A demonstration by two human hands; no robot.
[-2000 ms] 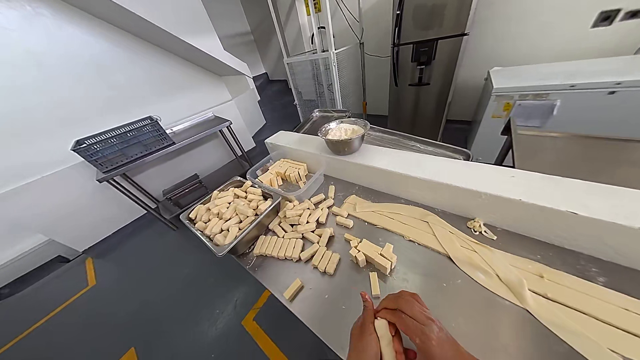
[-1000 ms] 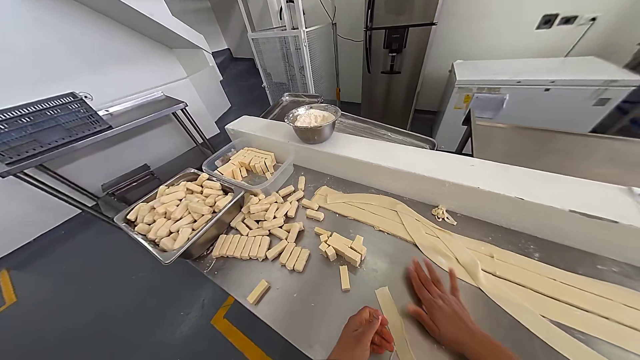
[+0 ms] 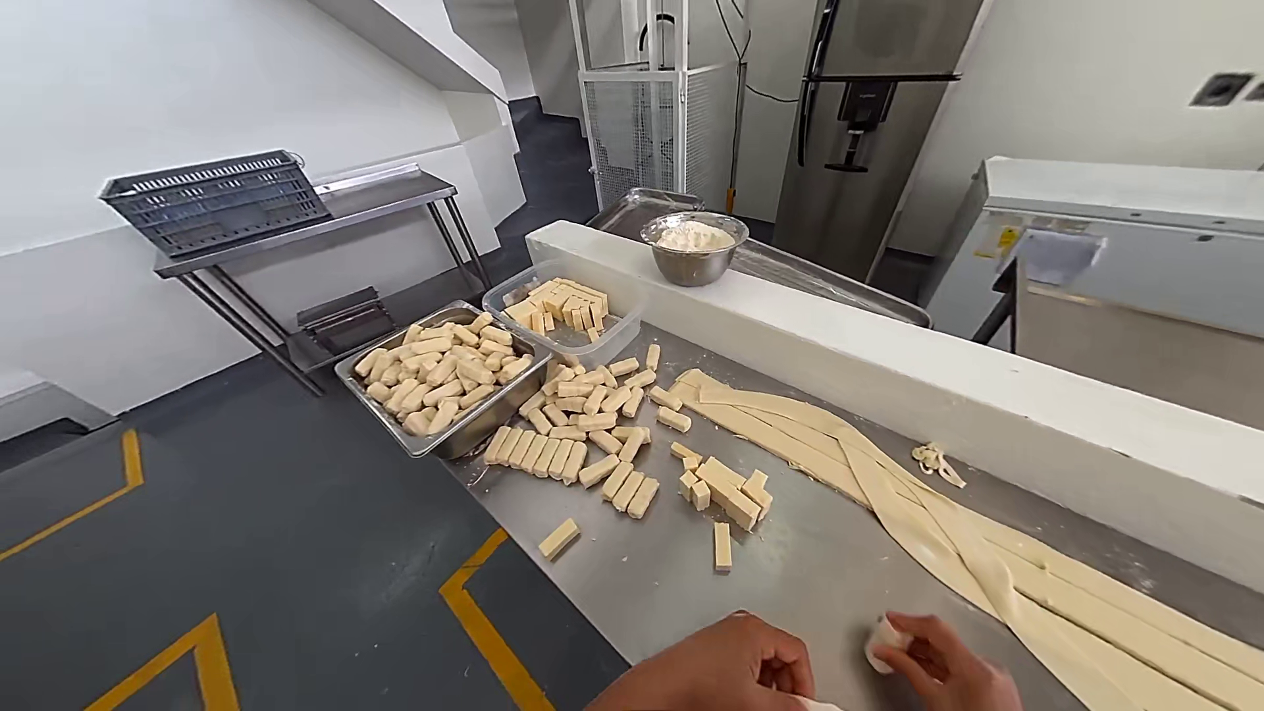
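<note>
At the bottom, my left hand [image 3: 726,664] curls over a piece of pale dough on the steel table [image 3: 632,573], most of it hidden. To its right my right hand [image 3: 943,662] pinches a small piece of dough [image 3: 884,644] between thumb and fingers. Long overlapping dough strips [image 3: 918,504] run along the right side. Ahead of my hands lie one cut stick [image 3: 723,546], a small stack of sticks [image 3: 728,491] and another stick [image 3: 559,539] near the left edge. Beyond them are many wrapped pieces [image 3: 538,452], some in a row.
A steel pan [image 3: 444,434] heaped with wrapped pieces stands left of a plastic container [image 3: 617,341] of sticks. A metal bowl [image 3: 694,259] of white powder rests on the white ledge [image 3: 839,331]. Dough scraps [image 3: 938,462] lie by the ledge. A dark crate [image 3: 217,202] sits on a side table.
My right hand, flat on the table a second ago, now pinches dough. The flat strip that lay between my hands no longer shows spread out. The view has swung left.
</note>
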